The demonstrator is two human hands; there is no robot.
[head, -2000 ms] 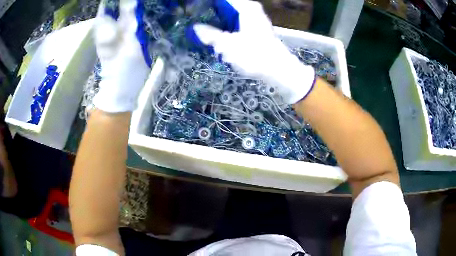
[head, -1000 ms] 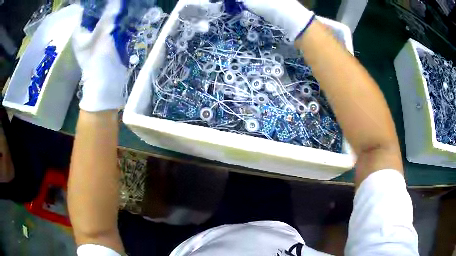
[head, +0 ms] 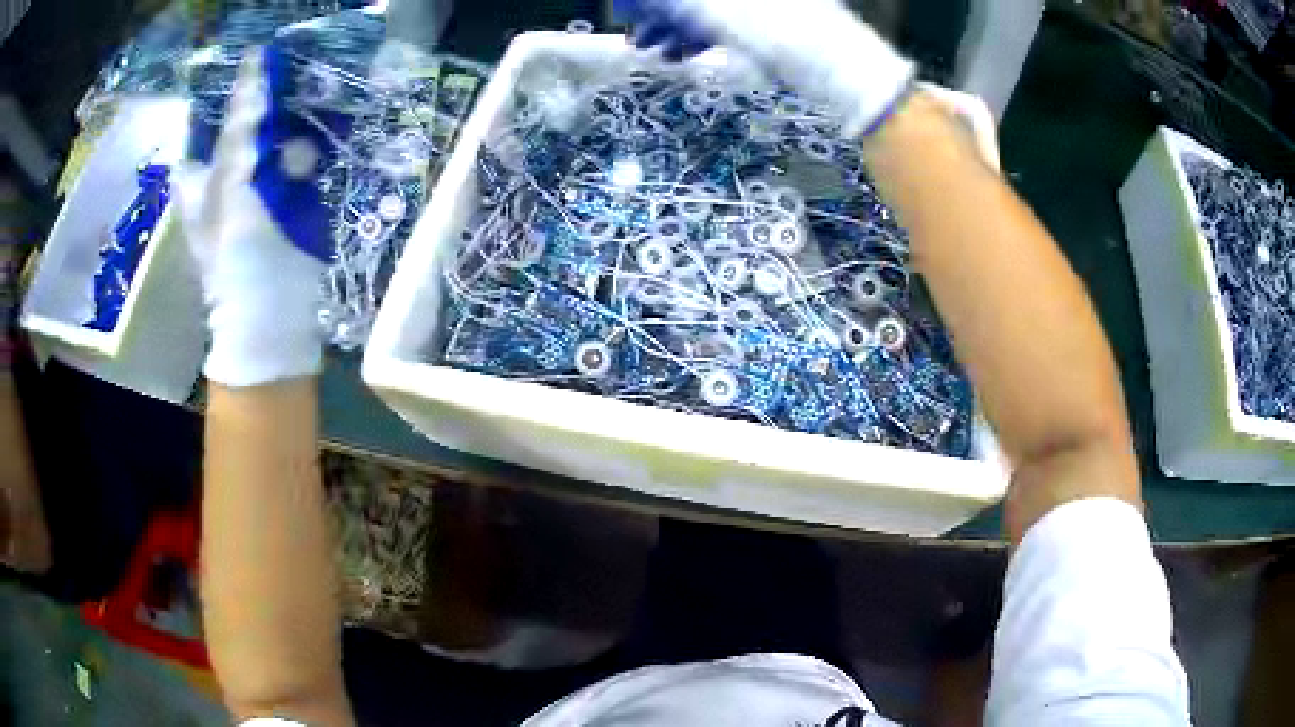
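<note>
My left hand (head: 263, 242), in a white and blue glove, is over the stacked board panels (head: 372, 213) left of the main bin. Blurred boards show around its fingers; I cannot tell whether it grips one. My right hand (head: 767, 50), gloved, is over the back edge of the foam bin, its fingers partly cut off by the top of the picture. What it holds, if anything, is hidden. The white foam bin (head: 682, 457) is full of wired circuit boards (head: 795, 372) with round discs (head: 722, 385) and tangled white lead wires.
A narrow white bin (head: 78, 330) with small blue parts (head: 131, 249) stands at far left. A side foam bin (head: 1176, 327) of wired boards stands at right. Below the bench are a scrap box with tan pieces (head: 376, 547) and a red plastic object (head: 168, 604).
Both hands were together with a bundle of boards above the bin's back left. They have parted: my left hand moved left and down over the stacked panels, my right to the back edge.
</note>
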